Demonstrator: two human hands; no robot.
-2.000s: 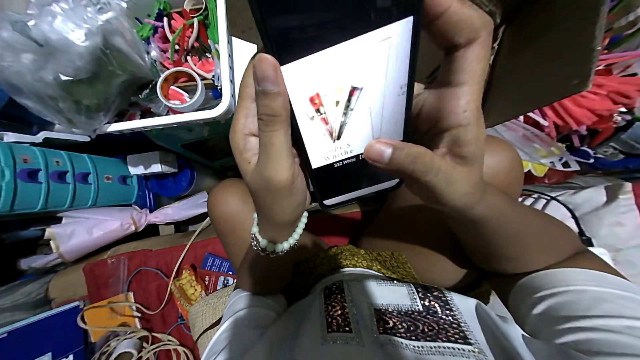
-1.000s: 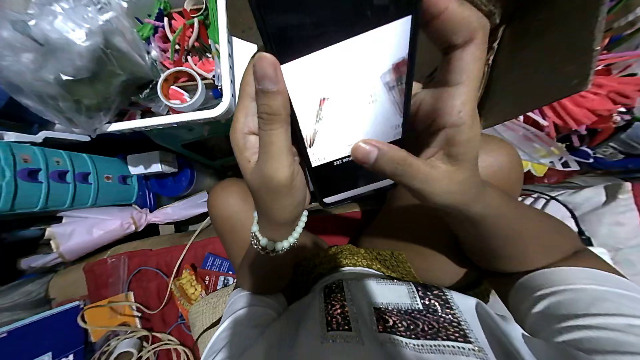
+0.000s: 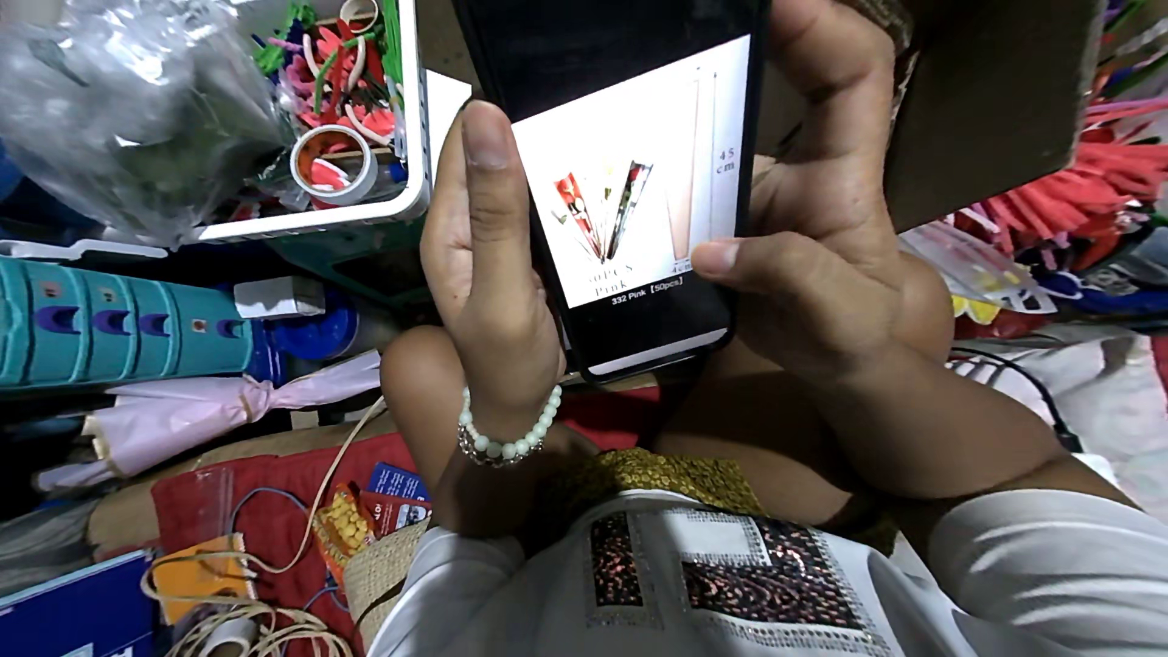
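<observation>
A black smartphone (image 3: 639,219) is held upright above my lap, its lit screen facing me. On it is a product picture of red and dark wrapped cones beside a long tapered shape with size marks. My left hand (image 3: 497,237) grips the phone's left edge, the thumb lying along it; a pale bead bracelet (image 3: 506,447) circles that wrist. My right hand (image 3: 830,219) holds the right side, with its thumb tip at the lower right of the screen picture. The fingers behind the phone are hidden.
A white plastic bin (image 3: 310,219) holds pipe cleaners and a tape roll (image 3: 333,165). Teal drawers (image 3: 119,319) and a pink wrapped bundle (image 3: 219,411) lie left. An open cardboard box (image 3: 995,109) and red pipe cleaners (image 3: 1077,192) are at right. Coiled cord (image 3: 265,630) lies lower left.
The picture on the phone screen has changed, from one set of wrapped cones through a sliding view to another with size marks. Both hands have kept their hold on the phone.
</observation>
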